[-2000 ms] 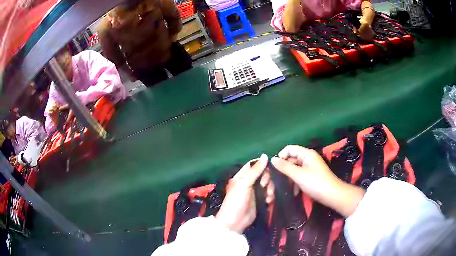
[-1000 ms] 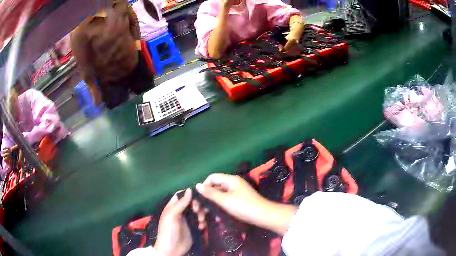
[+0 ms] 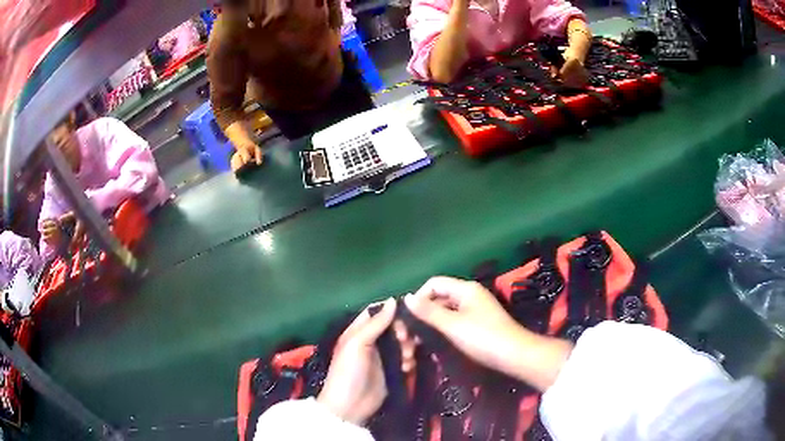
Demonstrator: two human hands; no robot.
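My left hand (image 3: 360, 366) and my right hand (image 3: 469, 323) are close together over the red watch tray (image 3: 652, 303). Both hands are closed on a black watch strap (image 3: 392, 353), which hangs down between them. The fingertips hide the strap's end, and I cannot tell where the watch head of this strap is. Rows of black watches (image 3: 545, 282) lie in the tray, with round heads and long straps. My hands and white sleeves cover part of the tray.
A calculator (image 3: 355, 158) lies on papers across the green bench (image 3: 232, 284). Beyond it, a person in brown (image 3: 275, 60) rests a hand on the bench edge. A person in pink works at another red tray (image 3: 482, 138). Crumpled clear bags (image 3: 757, 211) lie at right.
The view has shifted and swung back partly to the left. The person in brown now has a hand on the bench edge. My hands stay together on the strap.
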